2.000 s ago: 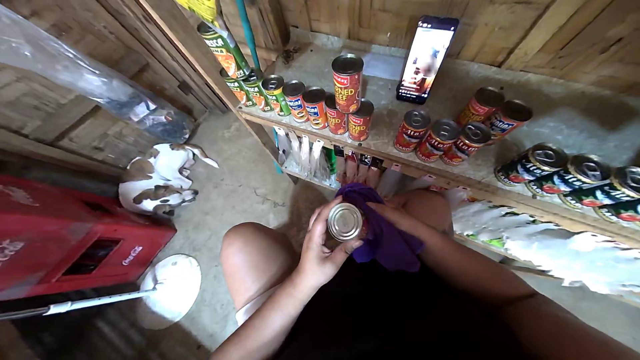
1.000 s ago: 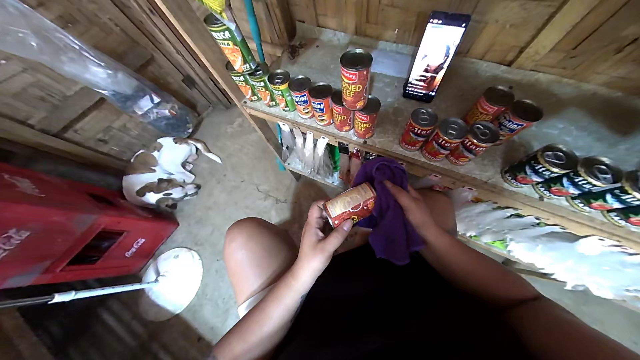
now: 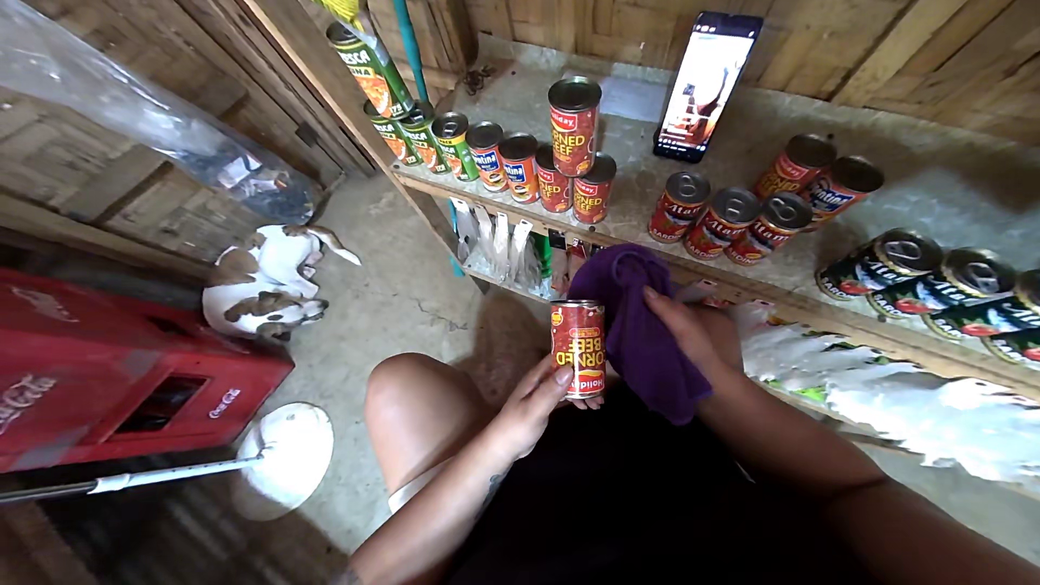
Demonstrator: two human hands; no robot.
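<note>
My left hand point(image 3: 536, 398) holds a red corned beef can point(image 3: 578, 345) by its lower part, with the can's lettering upside down. Just right of it, my right hand point(image 3: 678, 325) grips a purple cloth point(image 3: 642, 333), which hangs down over my lap and lies close beside the can. Beyond both hands, on the shelf, one corned beef can point(image 3: 574, 130) stands on top of two others. Red sardine cans point(image 3: 681, 207) stand to the right of these, with a lit smartphone point(image 3: 705, 89) propped upright behind them.
The wooden shelf edge point(image 3: 634, 244) runs across in front of me, with green cans point(image 3: 374, 73) at its left and dark sardine cans point(image 3: 886, 260) at its right. Plastic packs point(image 3: 877, 390) hang below. On the floor at left are a dog point(image 3: 264, 280), a red crate point(image 3: 122, 374) and a white round-headed mop point(image 3: 288, 459).
The can in my left hand has turned from top-facing, through lying sideways, to showing its printed side. The purple cloth has come away from behind the can and now hangs from my right hand.
</note>
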